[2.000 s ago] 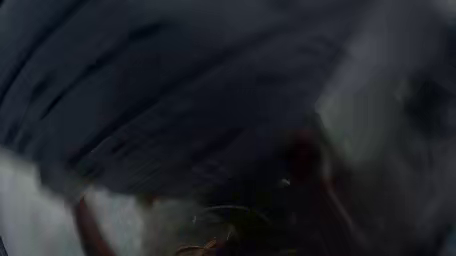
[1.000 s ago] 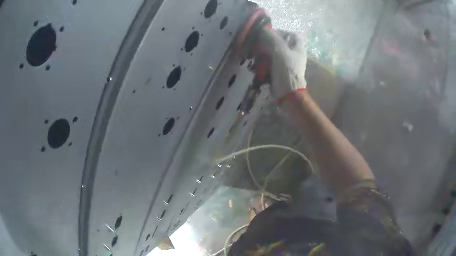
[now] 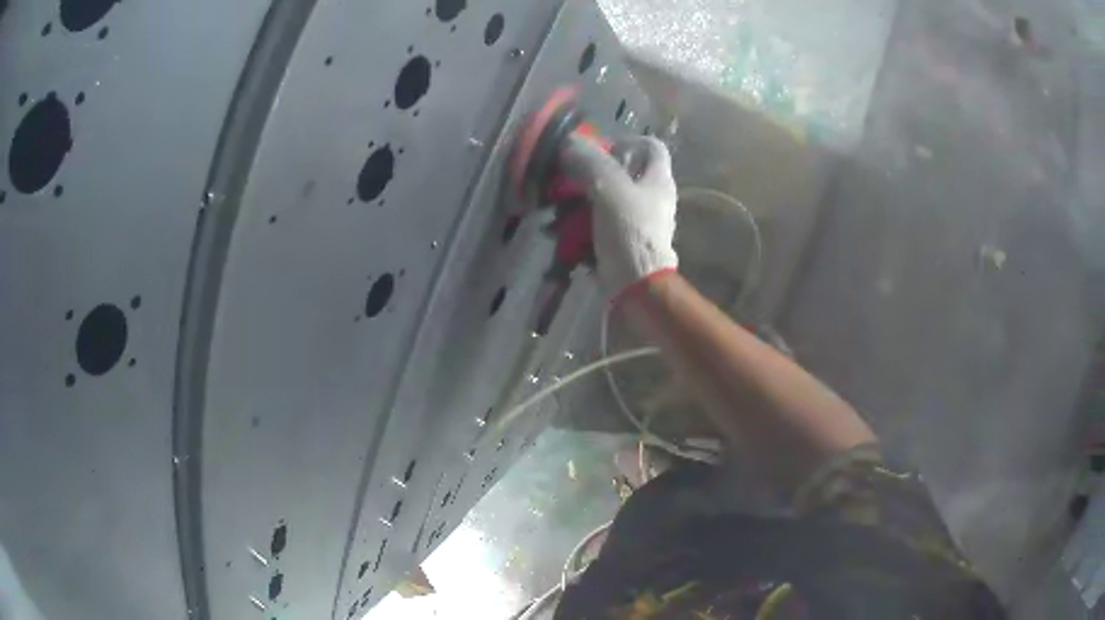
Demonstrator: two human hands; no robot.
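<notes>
My right hand (image 3: 636, 212), in a white knit glove with a red-orange cuff, grips a red and black sander (image 3: 567, 176) in the upper middle. The sander's round reddish pad faces the side of a large grey sheet-metal panel (image 3: 315, 279), at or very near its surface. The panel has black round holes ringed by small ones, narrow slots and short shiny pins. My fingers are partly hidden behind the sander. My left hand is not in view.
A pale air hose (image 3: 624, 394) loops below my forearm, down to the floor. Grey-green floor (image 3: 751, 73) shows at the top and bottom. A large blurred grey surface (image 3: 957, 303) stands on the right. A small brown piece (image 3: 414, 584) lies near the panel's lower edge.
My right hand and the sander have moved down and left along the panel side, away from its far upper edge. The view has shifted slightly. The earliest frame is dark and blurred.
</notes>
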